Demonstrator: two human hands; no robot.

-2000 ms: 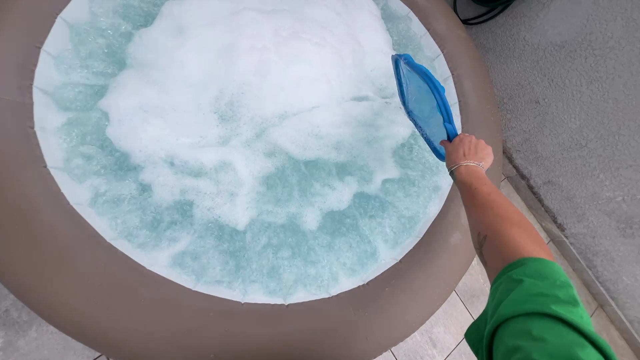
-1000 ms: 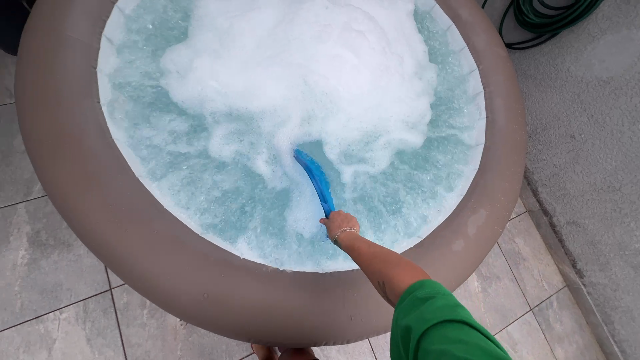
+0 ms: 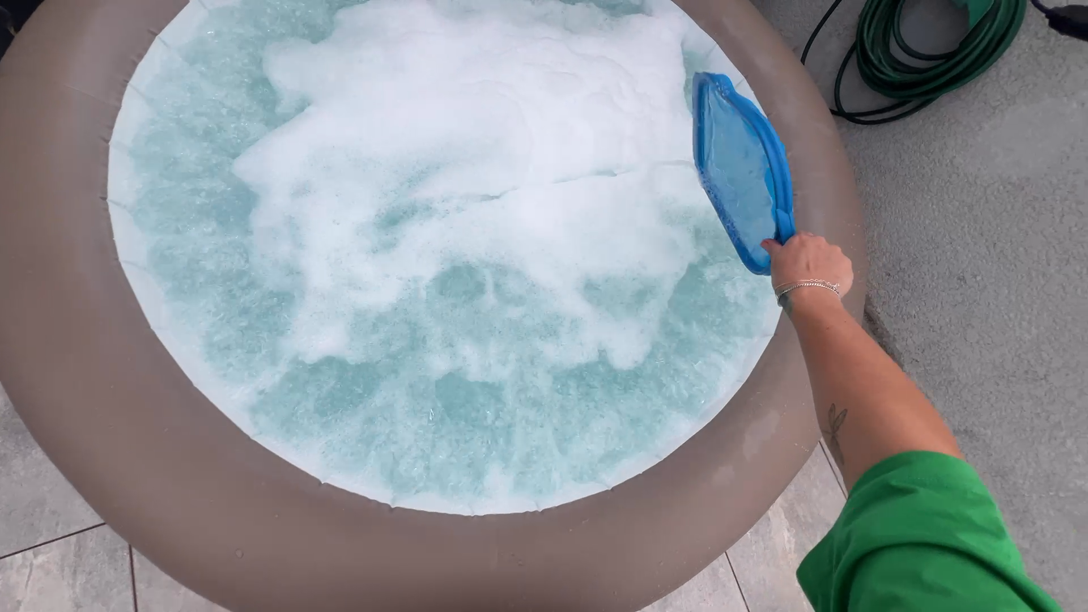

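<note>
My right hand (image 3: pixel 812 262), with a thin bracelet at the wrist, is closed around the near end of a blue skimmer net (image 3: pixel 741 174). The net's mesh face is tilted into view, and its far end points away from me over the right side of the tub. Below it, bubbling blue-green water (image 3: pixel 476 399) fills the round inflatable hot tub (image 3: pixel 425 557). Thick white foam (image 3: pixel 510 136) covers the middle and far part of the water. My left hand is out of the picture.
A coiled dark green hose (image 3: pixel 943 76) lies on the rough grey ground (image 3: pixel 1003 255) at the upper right. Grey floor tiles (image 3: pixel 51 501) border the tub's near side. The wide brown padded rim runs between me and the water.
A second ago my right hand held the net over the near middle of the water, seen narrow; it has moved right to the tub's right side, and the net's face is now turned into view.
</note>
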